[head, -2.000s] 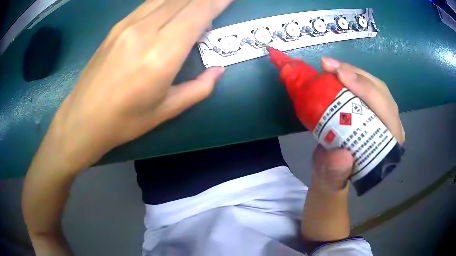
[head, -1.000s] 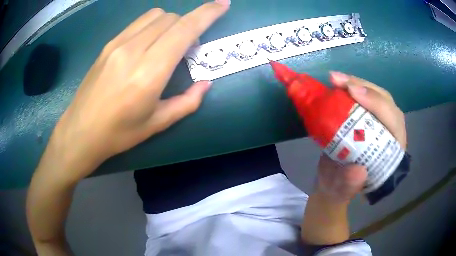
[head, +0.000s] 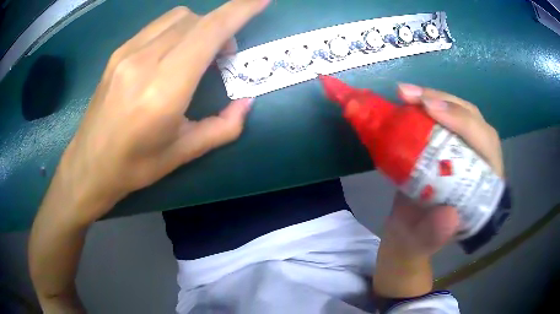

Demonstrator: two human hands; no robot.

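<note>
A silver-white part strip (head: 336,54) with a row of several round ring-shaped parts lies on the green worktop (head: 288,141). My left hand (head: 153,92) is at the strip's left end, its thumb tip at the lower left corner and its other fingers over the upper left end. My right hand (head: 442,159) holds the glue bottle (head: 423,159), with red nozzle, white label and black base, tilted up to the left. The nozzle tip is at the strip's lower edge, left of its middle; whether it touches is unclear. The bottle is slightly blurred.
A black round pad (head: 43,87) lies on the green surface at the far left. A pale curved rail (head: 58,27) crosses the top left corner, and another pale edge (head: 548,17) shows at the top right. The worktop's front edge runs just before my body.
The strip sits further left and slightly lower in view than two seconds ago. The bottle's tip was over a ring's lower edge and is now at the strip's lower edge. My left hand stays at the left end.
</note>
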